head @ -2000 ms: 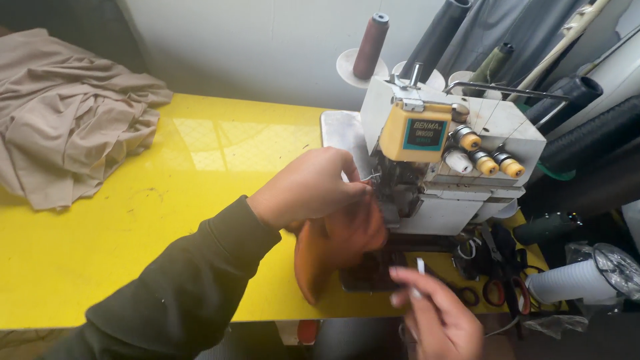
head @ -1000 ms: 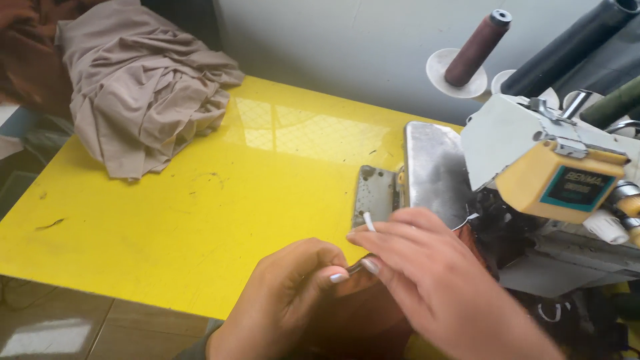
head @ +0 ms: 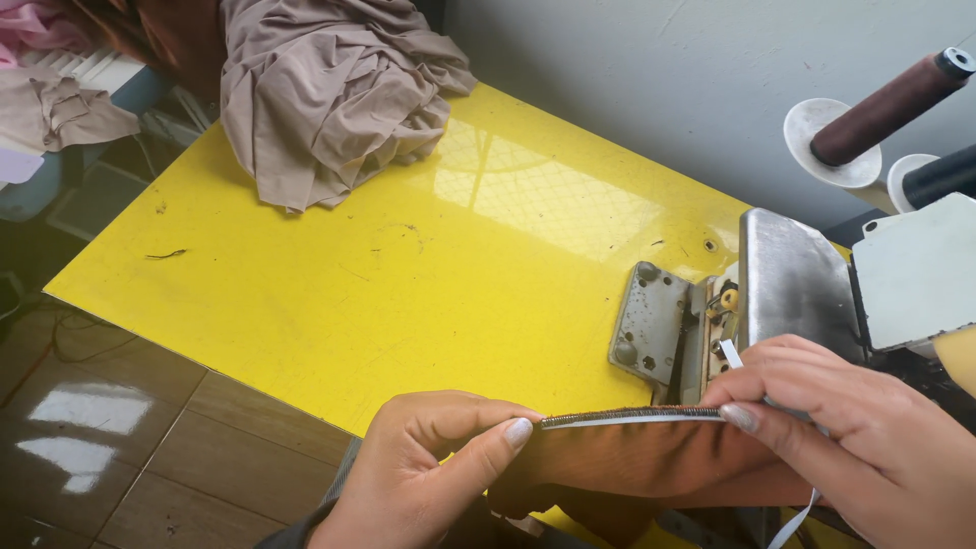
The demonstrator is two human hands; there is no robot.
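Stretched between both hands is the overlocked edge of a rust-brown fabric piece (head: pixel 656 457), with a narrow white tape (head: pixel 633 419) lying along the dark stitching. My left hand (head: pixel 435 457) pinches the left end of that edge between thumb and forefinger. My right hand (head: pixel 831 427) pinches it farther right, in front of the overlock sewing machine (head: pixel 797 282). One end of the tape sticks up above the right fingers and another length hangs below that hand. The rest of the fabric droops below the edge, partly hidden by the right hand.
Crumpled taupe fabric (head: pixel 343 99) covers the back left of the yellow table (head: pixel 343 305). A hinged metal plate (head: pixel 648 324) juts from the machine's left side. Thread cones, one brown (head: pixel 888 110), stand at the back right by the wall. Tiled floor (head: pixel 229 435) shows past the front edge.
The view has swung left. Two seconds ago the left hand was at the machine's needle area and the right hand was apart, lower right; now both hold the fabric edge, drawn straighter than one second ago.
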